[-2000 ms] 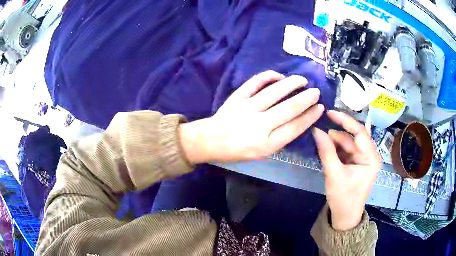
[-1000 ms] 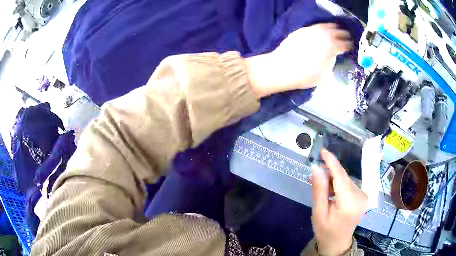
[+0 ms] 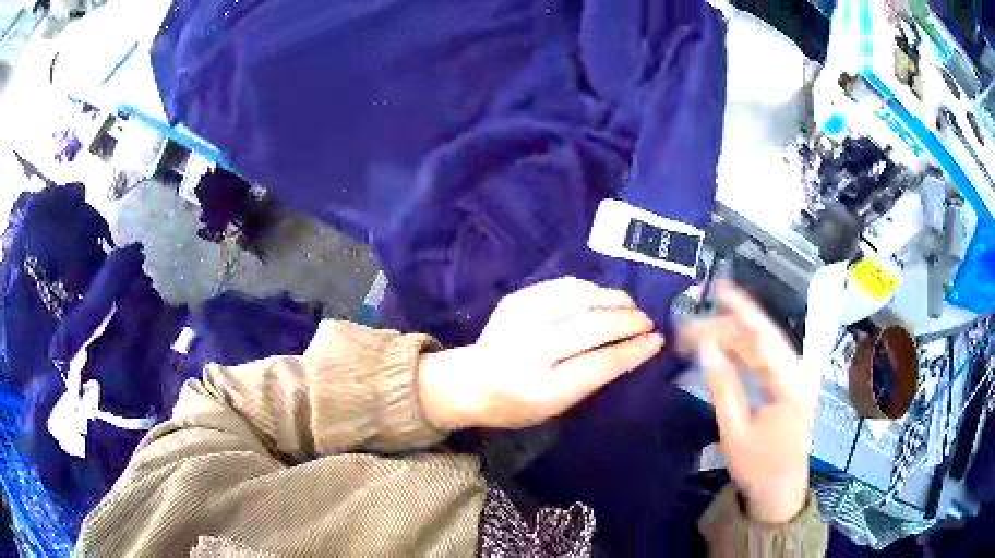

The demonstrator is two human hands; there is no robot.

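Observation:
The navy garment [image 3: 360, 120] spreads over the tabletop and hangs down over the front edge. A white label with a black printed patch [image 3: 659, 242] lies on it near its right edge. My left hand [image 3: 556, 354] holds the fabric below the label, fingers together, thumb hidden. My right hand [image 3: 758, 398] is raised just right of the fabric edge, blurred, with thumb and fingers bent. A small grey shape shows by its fingertips; I cannot tell whether it is held.
The white and blue sewing machine [image 3: 911, 125] stands at the upper right, with a yellow sticker [image 3: 873, 279]. A brown round container [image 3: 885, 372] is on the right. Dark garments with white ties [image 3: 93, 381] lie at the left, above a blue crate [image 3: 38, 490].
My left hand has moved down and toward me with the garment, away from the machine. The label has come into view. The fabric now covers the table's front edge. My right hand has moved slightly.

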